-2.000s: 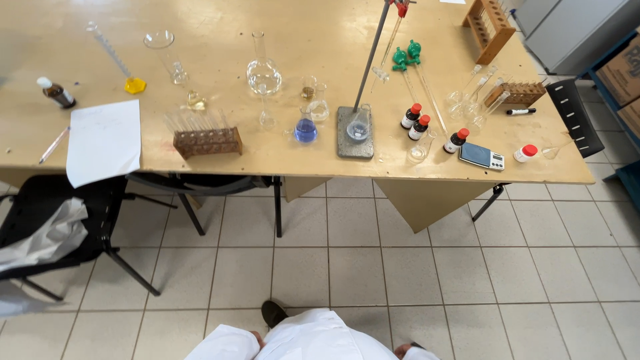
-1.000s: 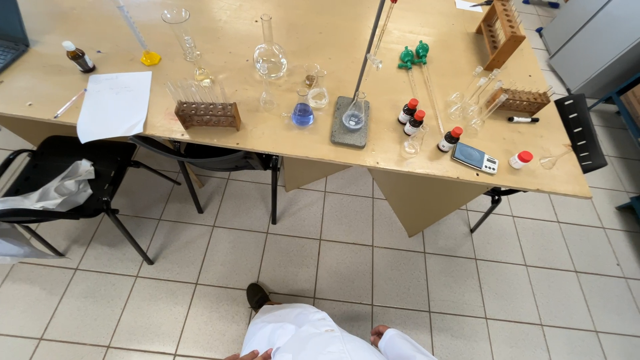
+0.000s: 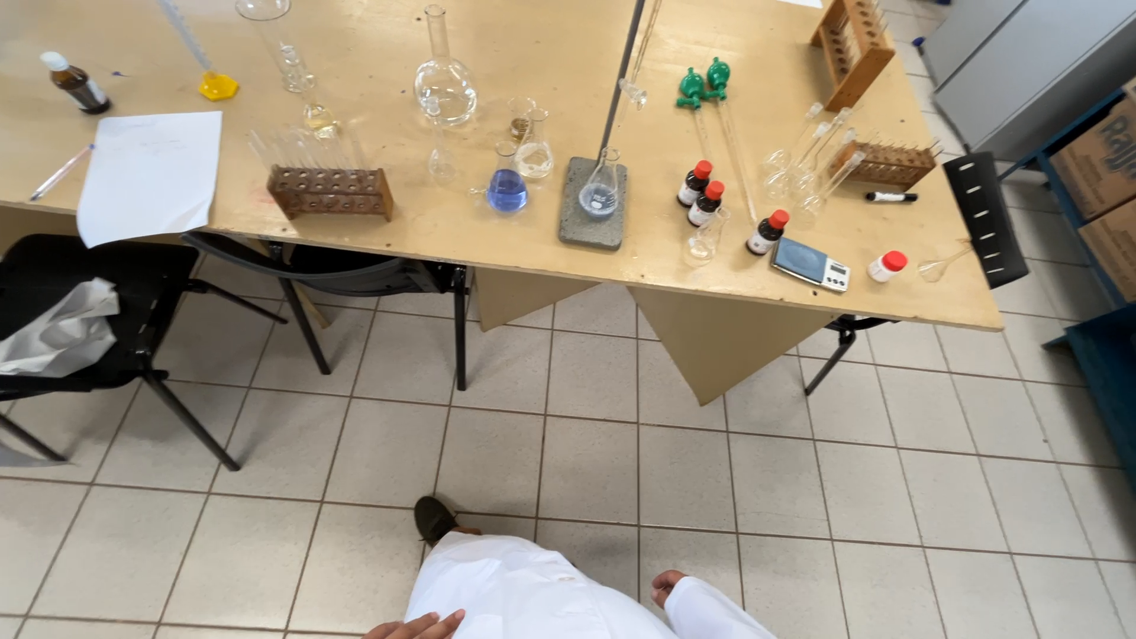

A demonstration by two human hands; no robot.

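Observation:
My left hand (image 3: 415, 627) rests against the white lab coat (image 3: 532, 590) at the bottom edge, only its fingers showing, with nothing seen in it. My right hand (image 3: 667, 586) hangs beside the coat over the floor; its fingers are curled, and whether they close fully cannot be told. Both hands are well away from the table (image 3: 426, 238). On the table stand an Erlenmeyer flask of blue liquid (image 3: 507, 191), a conical flask (image 3: 599, 197) on the retort stand's base (image 3: 593, 232), a round flat-bottomed flask (image 3: 445, 91) and red-capped dark bottles (image 3: 706, 206).
Wooden test tube racks (image 3: 330, 192) stand left and right. Near the right end lie a pocket scale (image 3: 809, 264), a black marker (image 3: 890, 197) and a red-capped jar (image 3: 887, 266). Green pipette bulbs (image 3: 691, 87) lie farther back. Black chairs (image 3: 98, 355) stand at the left by the near edge.
My left hand, out of clear view two seconds ago, now shows its fingers on the coat. The right hand stays beside the coat. The things on the table look unmoved.

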